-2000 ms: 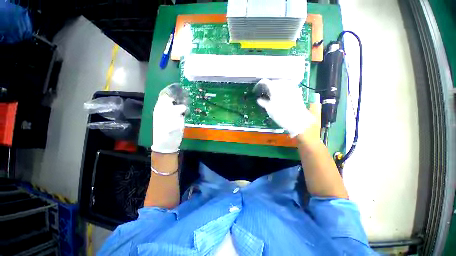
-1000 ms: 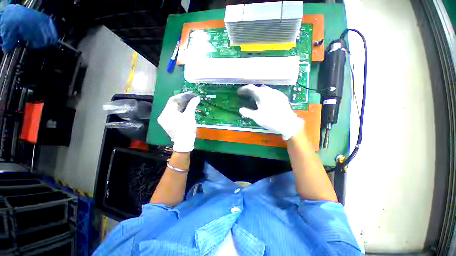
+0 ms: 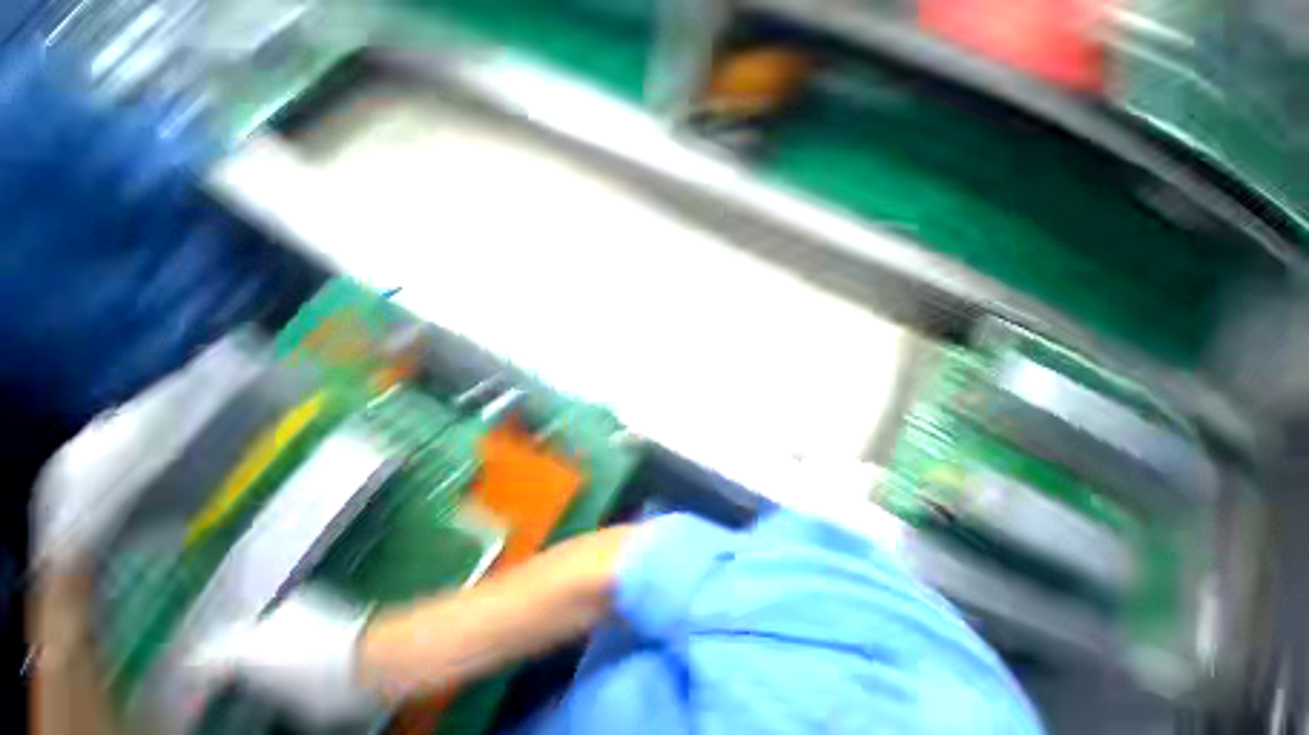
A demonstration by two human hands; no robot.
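The whole view is strongly blurred and turned. The green circuit board point(image 3: 431, 534) lies slanted at the lower left, with its long white heatsink point(image 3: 294, 539), a yellow strip and the grey finned heatsink point(image 3: 180, 438). Orange fixture point(image 3: 528, 485) shows beside the board. My right hand point(image 3: 280, 661), in a white glove, is at the long heatsink's lower end; its fingers are smeared. A pale gloved shape, apparently my left hand point(image 3: 69, 481), is at the finned heatsink's outer side near the left edge. Whether either hand grips anything cannot be told.
A bright white conveyor surface point(image 3: 617, 302) runs diagonally beyond the mat, with a metal rail. Another board with pale heatsinks point(image 3: 1062, 488) is at the right. Blue clothing, apparently a person point(image 3: 115, 244), is at the upper left. A red item point(image 3: 1019, 36) is at the top.
The view has swung strongly to the right, putting the board at the lower left and bringing the conveyor and another board into view. My left hand has moved from the near board area to the finned heatsink's side.
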